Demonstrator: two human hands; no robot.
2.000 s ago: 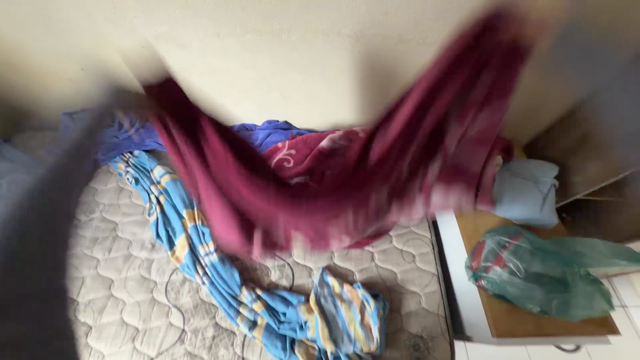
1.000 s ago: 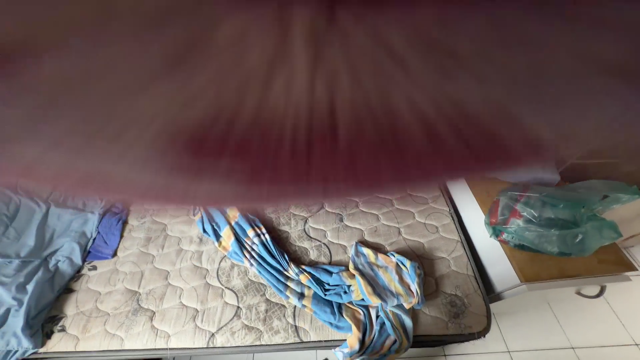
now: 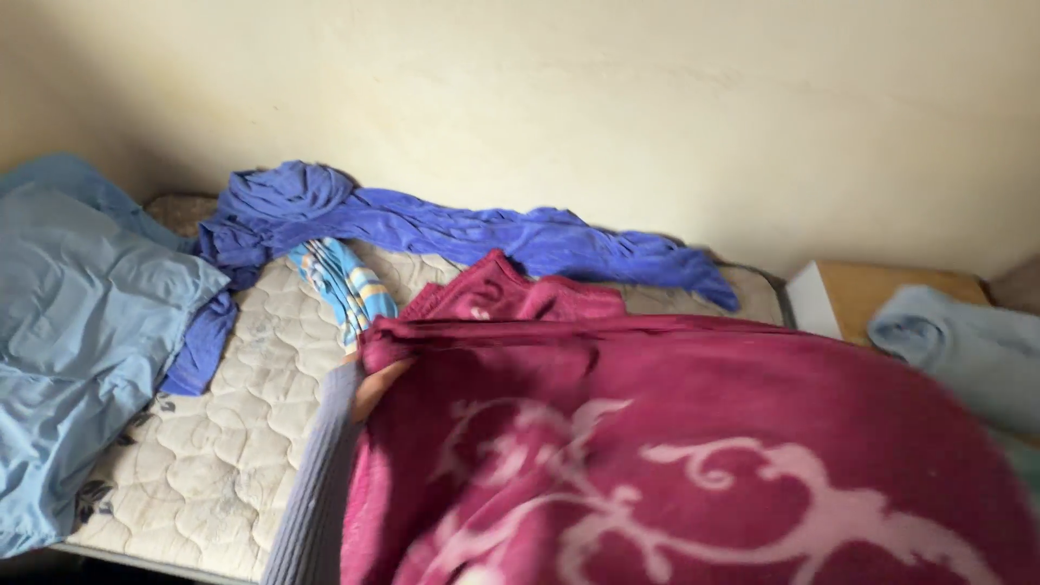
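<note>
A large maroon blanket with a pink scroll pattern (image 3: 731, 422) spreads across the lower middle and right of the view. My left hand (image 3: 379, 388), below a grey-blue ribbed sleeve, holds the blanket near its upper left corner, its fingers mostly covered by the cloth. My right hand cannot be seen; the blanket fills the area on that side. Behind the raised edge, another maroon patterned part (image 3: 520, 296) lies on the quilted mattress (image 3: 219, 455). A blue striped cloth (image 3: 345, 284) runs from the mattress down behind the blanket.
A crumpled royal-blue cloth (image 3: 487, 231) lies along the wall side of the mattress. Light-blue fabric (image 3: 89, 325) covers the left end. At the right, a folded light-blue cloth (image 3: 959, 341) rests on a wooden-topped cabinet (image 3: 861, 284). The wall (image 3: 569, 106) stands directly behind the bed.
The maroon blanket, blurred and lifted high across the view a second ago, is now lower and spread out at the lower right. My left hand and sleeve have come into sight.
</note>
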